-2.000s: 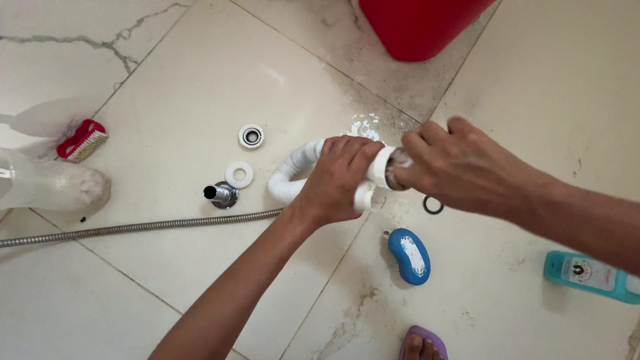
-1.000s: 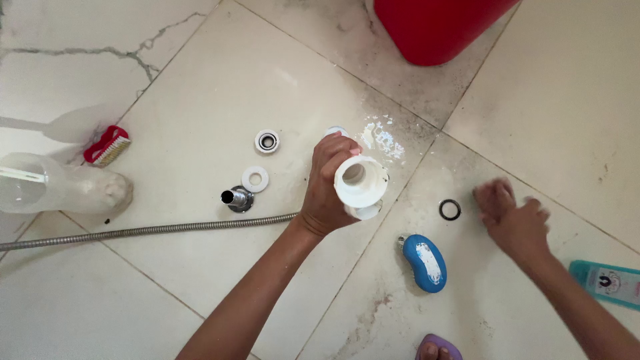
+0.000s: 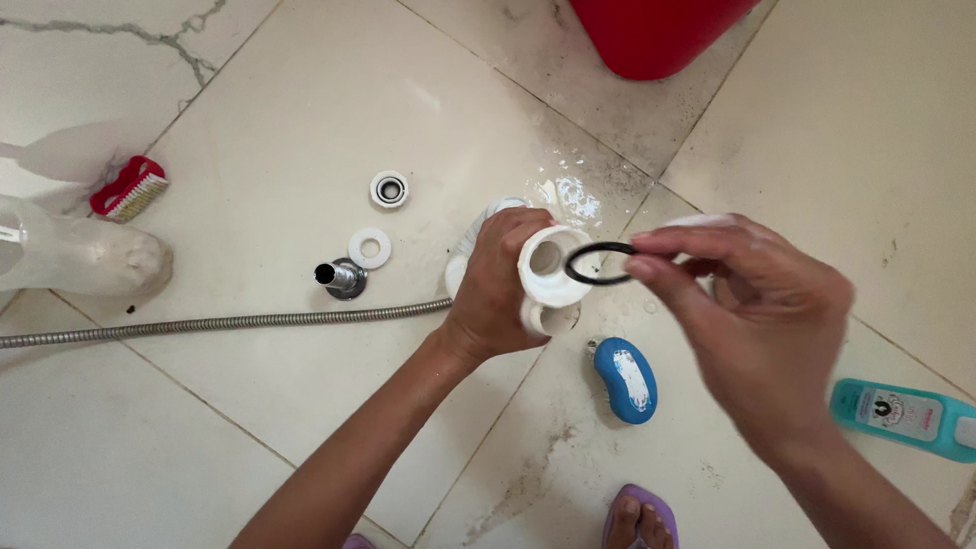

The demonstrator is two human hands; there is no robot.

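Observation:
My left hand (image 3: pixel 499 286) grips a white plastic drain trap (image 3: pixel 559 293), its round open end facing up toward me. A ribbed white hose section shows behind the hand. Between thumb and fingers, my right hand (image 3: pixel 751 309) pinches a black rubber ring (image 3: pixel 572 274), held at the right edge of the trap's opening. On the floor to the left lie a white flat washer (image 3: pixel 370 238), a white ring nut with a dark inner ring (image 3: pixel 390 177) and a chrome threaded tailpiece with a flange (image 3: pixel 352 284).
A blue brush (image 3: pixel 625 381) lies below the hands, a teal bottle (image 3: pixel 900 415) at the right. A flexible metal hose (image 3: pixel 229 322) crosses the left floor, near a red scrub brush (image 3: pixel 136 179) and a translucent container (image 3: pixel 84 248). A red bin (image 3: pixel 656 34) stands at the top; the floor is wet beside the trap.
My right hand has picked the black ring off the floor and brought it left to the trap. Earlier this hand was at the trap's open end. My left hand keeps its hold.

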